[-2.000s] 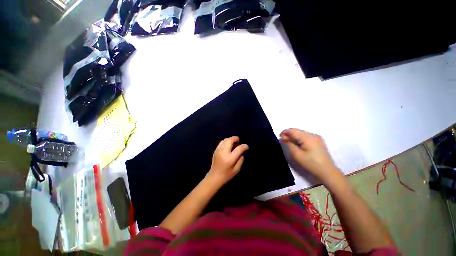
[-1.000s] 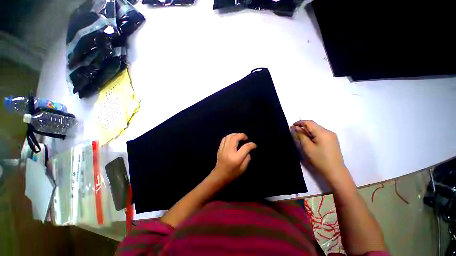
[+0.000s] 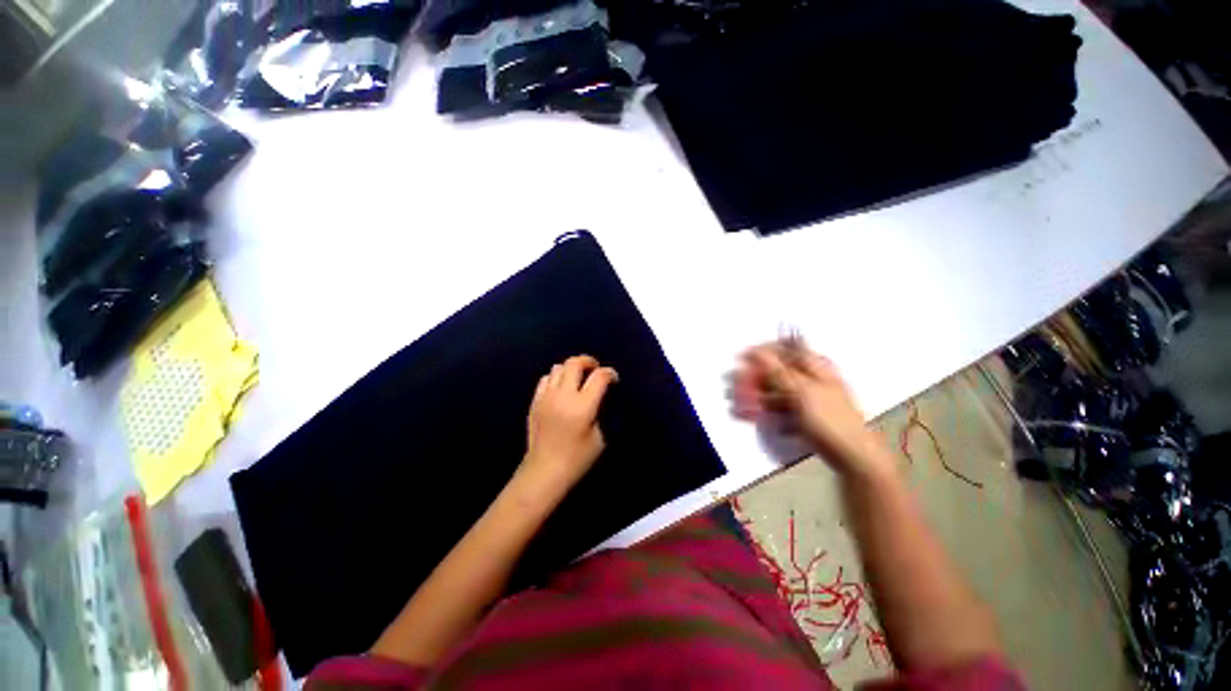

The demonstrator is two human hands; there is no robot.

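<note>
A black folded garment (image 3: 446, 405) lies flat on the white table (image 3: 446, 176) in front of me, with a small pale loop at its top corner. My left hand (image 3: 568, 421) rests on the garment, fingers curled, thumb and index finger close together; whether it pinches the cloth I cannot tell. My right hand (image 3: 790, 394) is over the table just right of the garment, not touching it. It is blurred, with fingers curled; a small thin metallic thing shows at its fingertips, possibly thread snips.
Black garments are stacked (image 3: 864, 115) at the back right. Bagged garments (image 3: 527, 61) lie at the back and left. Yellow sheet (image 3: 182, 392), clear bags (image 3: 101, 594) and a black phone (image 3: 216, 601) are left. Red threads (image 3: 817, 594) and black bags (image 3: 1161, 473) are beyond the table edge.
The view has shifted, showing more of the right side. My right hand has moved away from the garment's right edge. My left hand stays on the garment.
</note>
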